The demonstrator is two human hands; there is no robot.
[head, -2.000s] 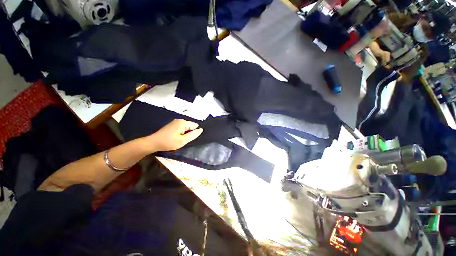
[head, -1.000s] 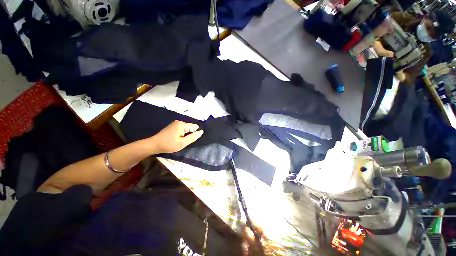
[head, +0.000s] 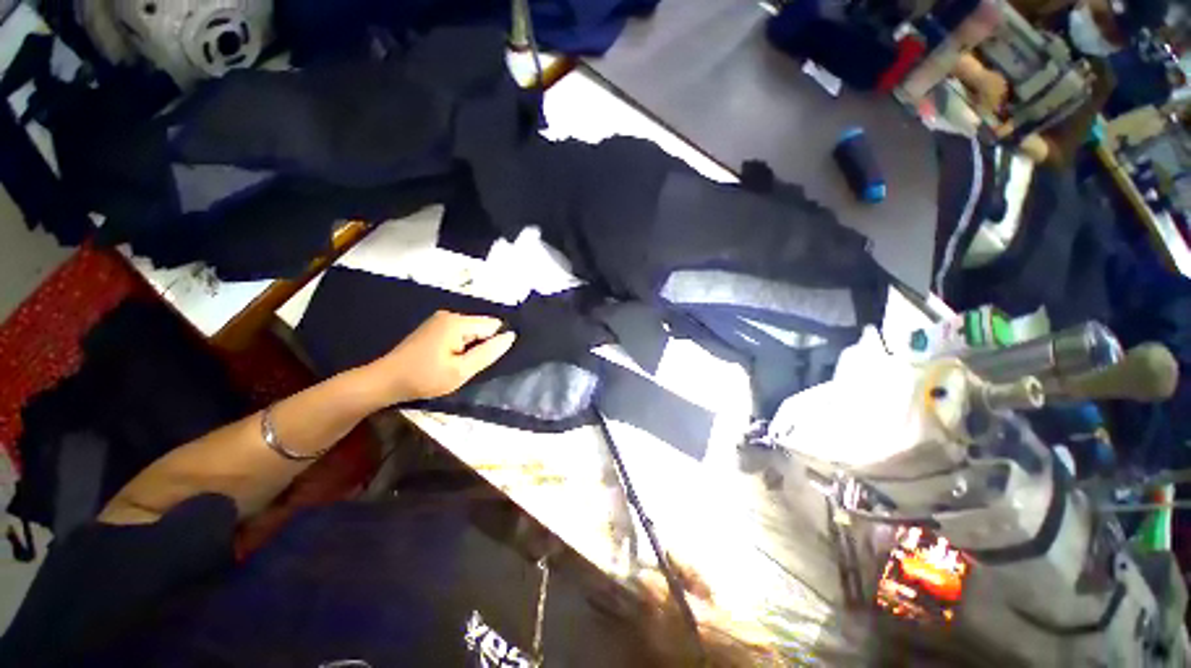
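My left hand [head: 451, 355] lies on a dark fabric panel [head: 366, 307] with its fingers curled in on the cloth; the fingertips are partly hidden. A shiny grey patch [head: 538, 389] shows on the dark cloth just right of the hand. A dark strip [head: 660, 412] extends from it to the right. Long dark scissors [head: 636, 506] point up the white table, with their tip at the lower edge of the cloth by the patch. Their lower end is lost in glare and blur, and I cannot make out my right hand there.
A cream-white sewing machine [head: 901, 405] with a glowing orange display [head: 922, 574] stands at the right. Large dark fabric heaps [head: 745, 235] lie beyond the panel. A thread cone [head: 859, 165] lies on the grey table [head: 731, 78]. Another machine [head: 209, 39] is at top left.
The scissors have moved up the table from below the cloth to its lower edge by the grey patch. My left hand stays on the cloth. The whole view has shifted slightly.
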